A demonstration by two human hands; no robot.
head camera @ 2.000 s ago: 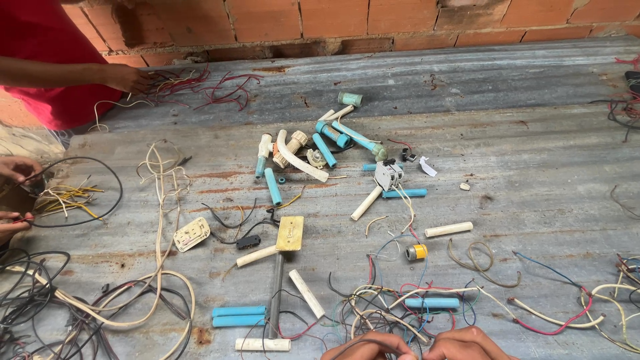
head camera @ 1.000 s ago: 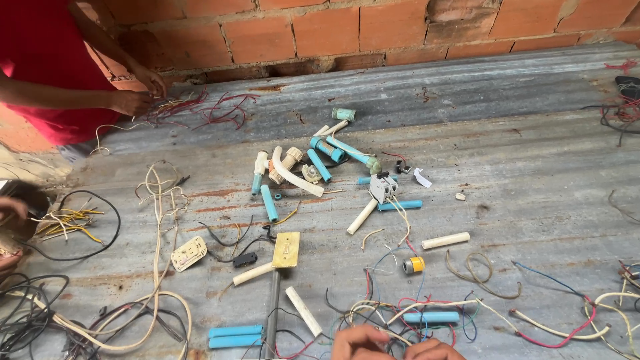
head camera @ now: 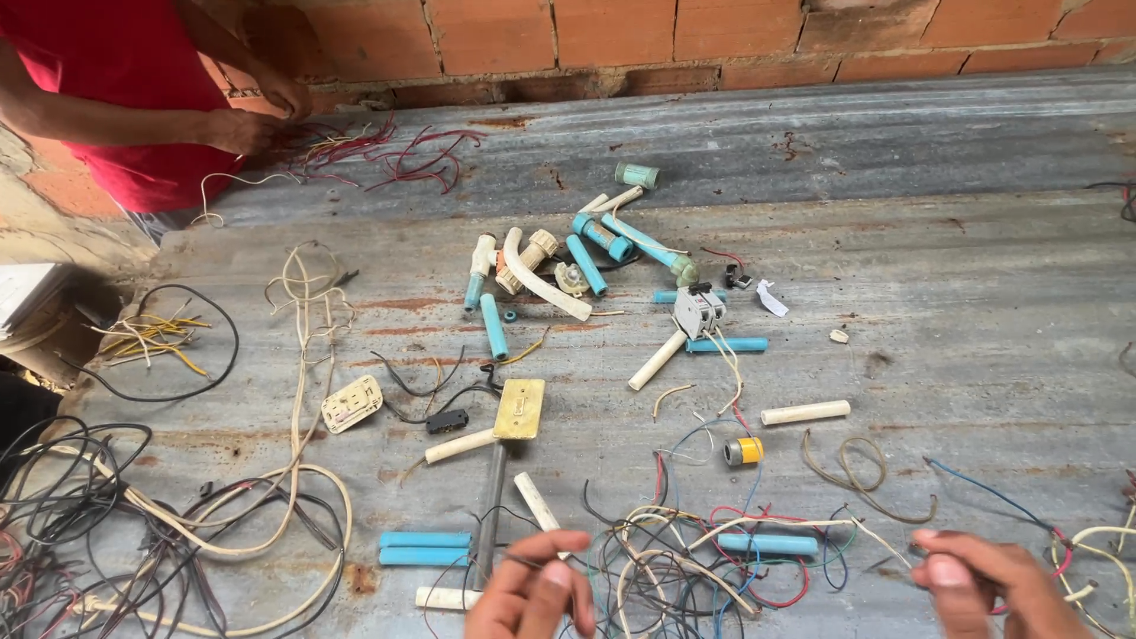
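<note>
My left hand [head camera: 537, 586] is at the bottom edge with curled fingers, beside a white pipe piece [head camera: 537, 501] and thin black wires. My right hand [head camera: 985, 581] is farther right, thumb and forefinger close together by the tip of a thin white wire [head camera: 883, 537]. Whether either hand pinches a wire is unclear. Between them lies a tangle of coloured wires [head camera: 666, 568] with a blue pipe piece [head camera: 768, 544] on it. Above lie a yellow-and-grey cylindrical part [head camera: 744, 451], a white pipe piece [head camera: 806, 412] and a grey circuit breaker [head camera: 699, 311].
A co-worker's hands [head camera: 257, 129] handle red wires [head camera: 430, 160] at the upper left. Black and cream cables [head camera: 297, 484] coil at the left on the corrugated metal sheet [head camera: 976, 311]. Pipe fittings [head camera: 528, 262] and a yellowed cover plate [head camera: 519, 408] lie mid-sheet. A brick wall [head camera: 621, 40] stands behind.
My hands, close together at the bottom before, are now wide apart, the right one much farther right. The hands at the left edge near the yellow wires have gone from view.
</note>
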